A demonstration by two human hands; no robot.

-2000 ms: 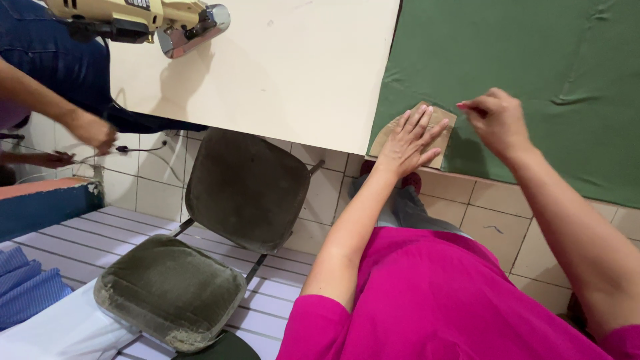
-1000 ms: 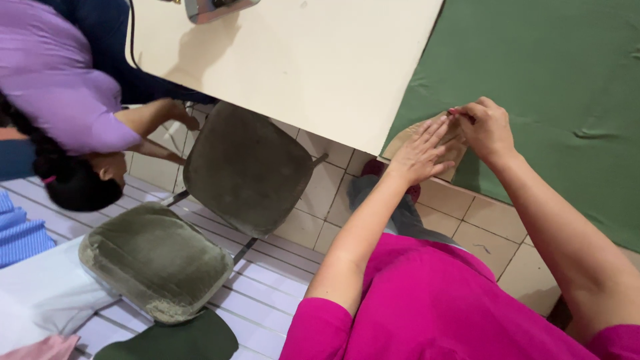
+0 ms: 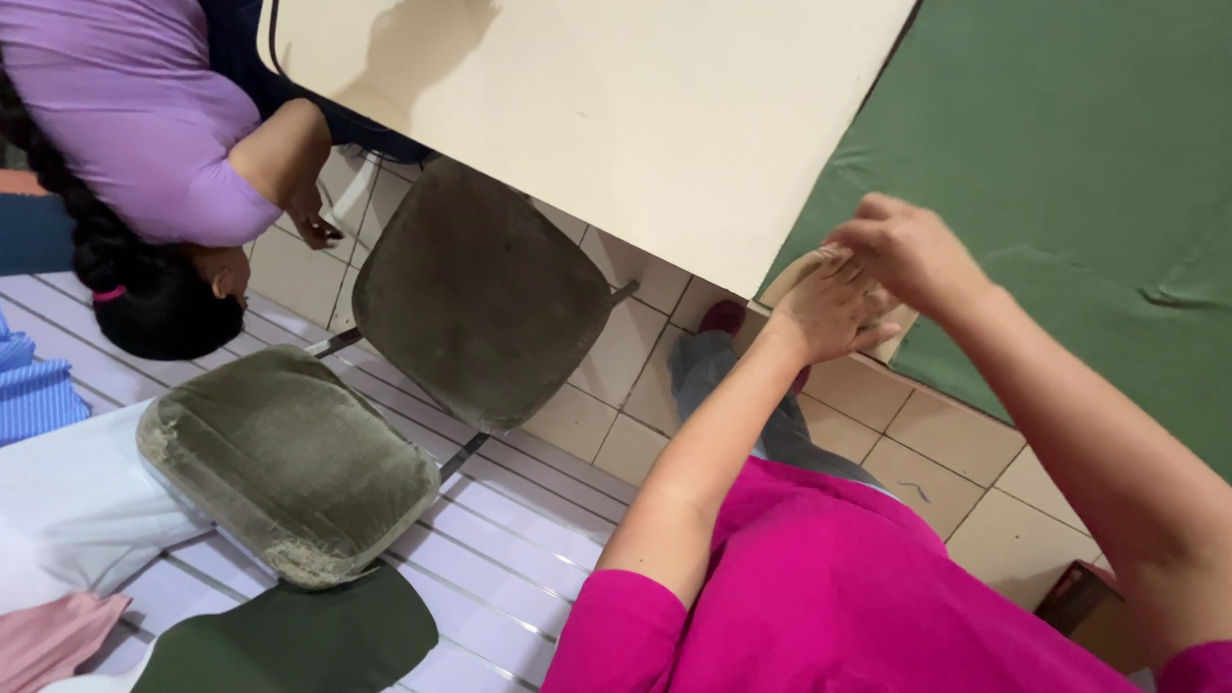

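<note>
Green fabric (image 3: 1049, 173) covers the right part of the work surface. A tan pattern piece (image 3: 799, 274), cardboard or paper, lies on it at the near edge, beside the corner of the cream tabletop (image 3: 616, 115). My left hand (image 3: 833, 303) rests flat on the pattern piece with its fingers spread. Over the far edge of the piece, my right hand (image 3: 900, 245) is bent close above the left fingers, partly covering them. Its fingertips are blurred, and whether they pinch something small cannot be made out.
A chair with a worn dark seat (image 3: 481, 298) and backrest (image 3: 289, 462) stands left of me against the table. A person in a purple top (image 3: 144, 115) bends down at the far left. Blue striped cloth (image 3: 38, 385) and dark green cloth (image 3: 298, 635) lie at the lower left.
My right hand, apart from the left two seconds ago with something small and pinkish at its fingertips, has moved left over the left hand. The person in purple has come further into view.
</note>
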